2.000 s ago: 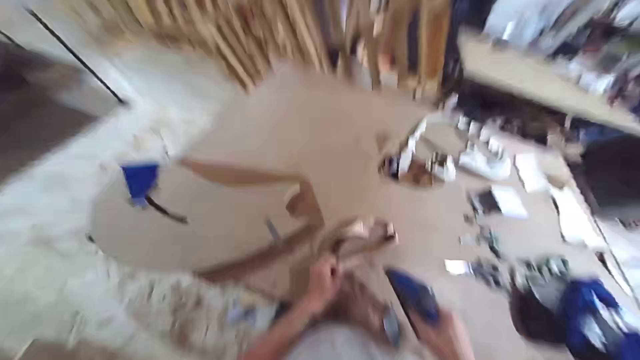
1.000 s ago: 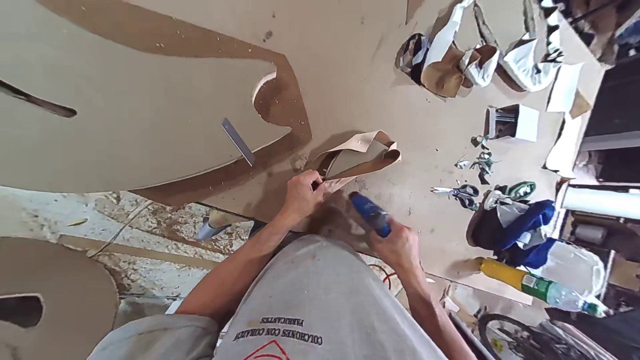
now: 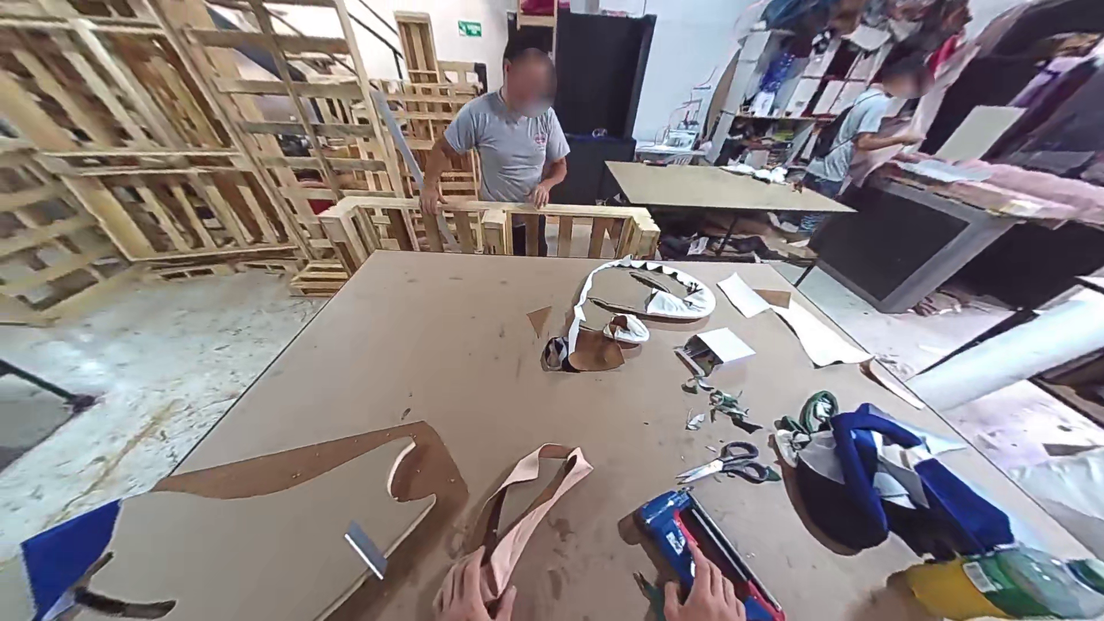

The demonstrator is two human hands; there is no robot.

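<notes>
At the bottom edge, my left hand [image 3: 474, 591] grips the near end of a looped strip of tan material [image 3: 530, 517], whose loop stretches away over the brown tabletop. To its right, my right hand [image 3: 707, 591] rests with fingers apart on a blue staple gun [image 3: 703, 548] lying on the table; its grip is not clear. Black-handled scissors [image 3: 733, 466] lie beyond the staple gun. On the left is a large cut board panel [image 3: 285, 552] with a curved notch, and a flat metal piece [image 3: 366, 549] lies on it.
Blue and black fabric [image 3: 888, 483] and a plastic bottle [image 3: 992, 582] are at the right. Farther back lie a curved white strip [image 3: 690, 302], a small open box [image 3: 720, 349] and scraps. One person [image 3: 517, 129] stands behind a wooden frame [image 3: 492, 226]; another [image 3: 862, 129] stands farther right.
The view has swung up from the table toward the room. The staple gun, held up in my right hand before, now lies on the table under that hand. My left hand remains on the strip.
</notes>
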